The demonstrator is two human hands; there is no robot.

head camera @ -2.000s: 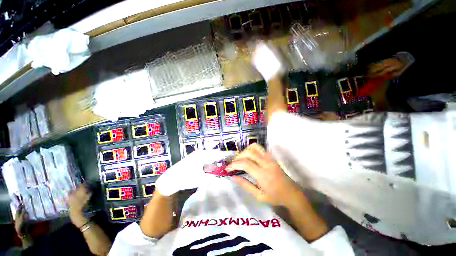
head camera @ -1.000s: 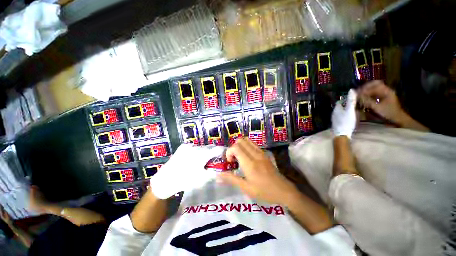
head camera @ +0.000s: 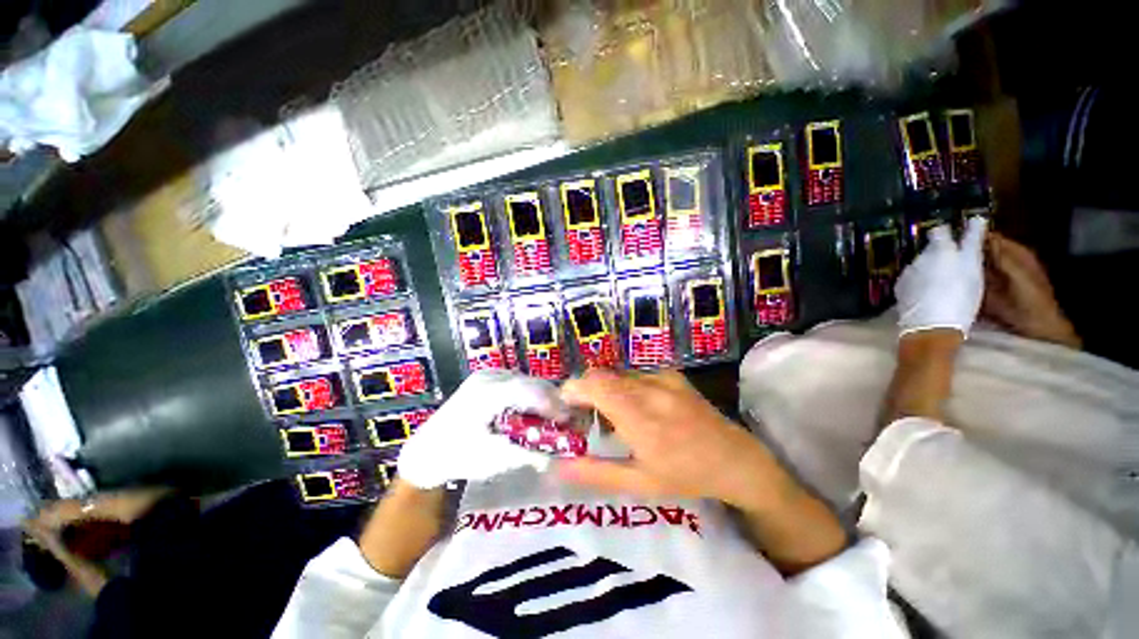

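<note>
My left hand (head camera: pixel 468 431), in a white glove, holds a red keypad phone (head camera: pixel 541 433) at my chest, lying sideways with pale spots on its face. My bare right hand (head camera: pixel 662 437) is at the phone's right end, thumb and fingers around that end; whether it holds a small part is too blurred to tell. Just beyond my hands lies a clear blister tray (head camera: pixel 575 277) with two rows of phones, dark screens in yellow frames above red keypads. A second clear tray (head camera: pixel 327 362) of phones lies to its left.
More phones (head camera: pixel 772 285) lie at the right, where a neighbour's gloved hand (head camera: pixel 943 285) reaches in. Stacked clear trays (head camera: pixel 443 106) and a white sheet (head camera: pixel 285 181) are on the ledge behind. Another person's hands (head camera: pixel 94 531) are at lower left.
The phone in my hands now shows more of its red, spotted face. The right neighbour's hands have moved over the far-right phones. The left neighbour's hands have drawn back from the white pouches.
</note>
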